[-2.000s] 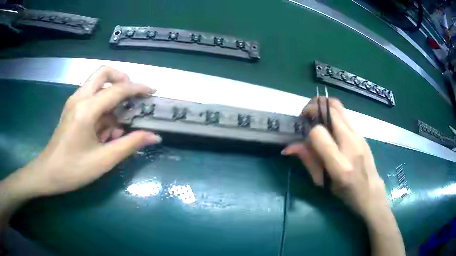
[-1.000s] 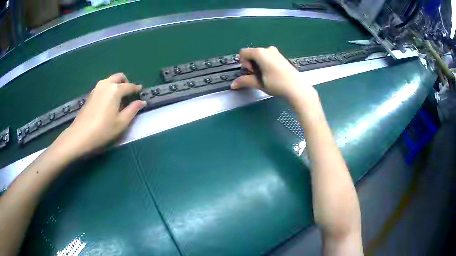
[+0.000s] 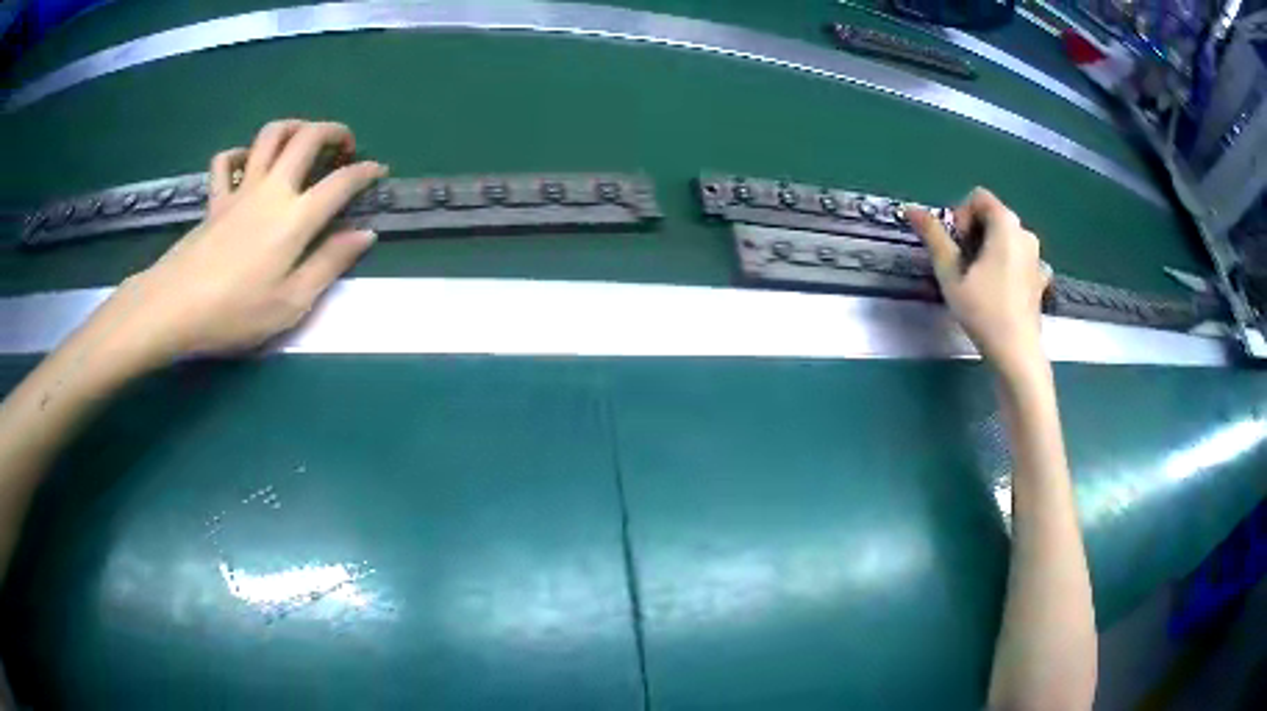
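Grey fixture bars with rows of small round components lie on the dark green belt. My left hand has thumb and index finger around the left end of the middle bar. Another bar runs out from behind this hand to the left. My right hand has thumb and fingers at the right end of a bar farther right. A bar lies just in front of that one, partly hidden by the hand. No tweezers can be made out.
A pale metal strip runs along the belt's near edge, before the glossy green bench. White dots lie on the bench at left. One bar lies beyond the far strip. Metal equipment stands at the right edge.
The camera view has turned. My hands are farther apart, each at a different bar. The tweezers seen in my right hand two seconds ago no longer show.
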